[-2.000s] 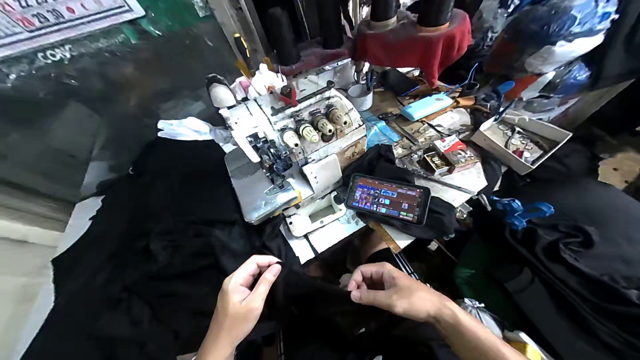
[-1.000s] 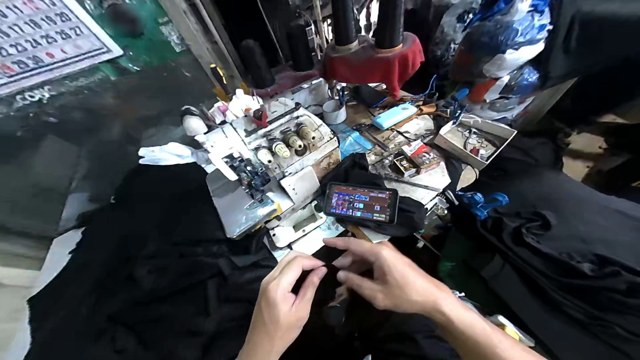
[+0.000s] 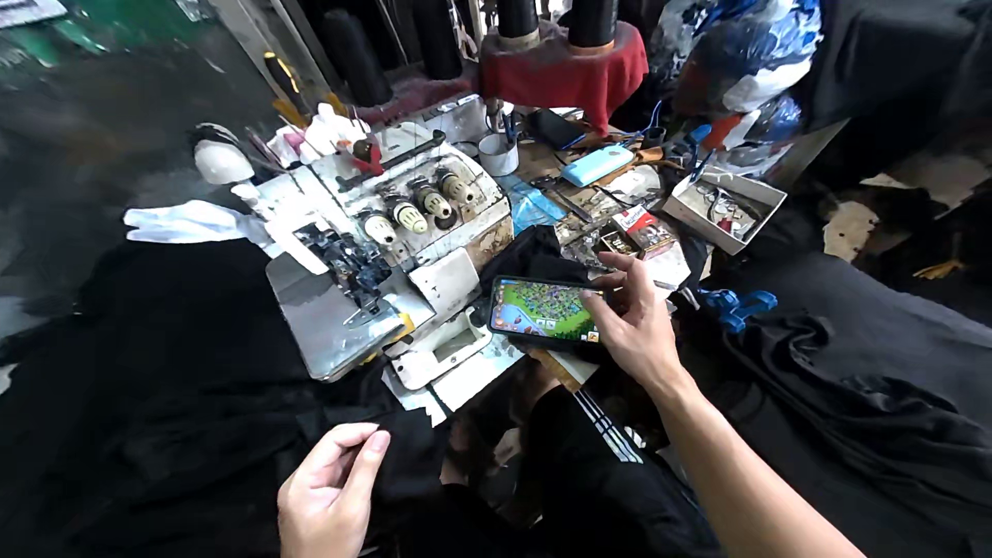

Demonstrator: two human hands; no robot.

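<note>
My right hand (image 3: pixel 639 325) is at the right end of a smartphone (image 3: pixel 542 310), its thumb over the screen and its fingers spread. The phone lies tilted on black cloth beside a white overlock sewing machine (image 3: pixel 457 267) and shows a colourful game scene. My left hand (image 3: pixel 333 484) is below the machine, in front of dark fabric (image 3: pixel 178 372), with thumb and forefinger close together. Whether anything thin is between those fingertips, I cannot tell. Four-dial tension knobs aside, the machine's metal plate (image 3: pixel 325 333) faces the left hand.
Behind the phone are a light blue case (image 3: pixel 597 165), a white cup (image 3: pixel 498 155) with tools and a cardboard box (image 3: pixel 728 209) of small items. Thread cones (image 3: pixel 593 23) stand on red cloth (image 3: pixel 558 74). Black fabric (image 3: pixel 876 341) lies at the right.
My hands, together one second ago, are now apart. The right one has moved to the phone, and the left one is lower left. The phone's screen has changed from a menu-like picture to a green scene.
</note>
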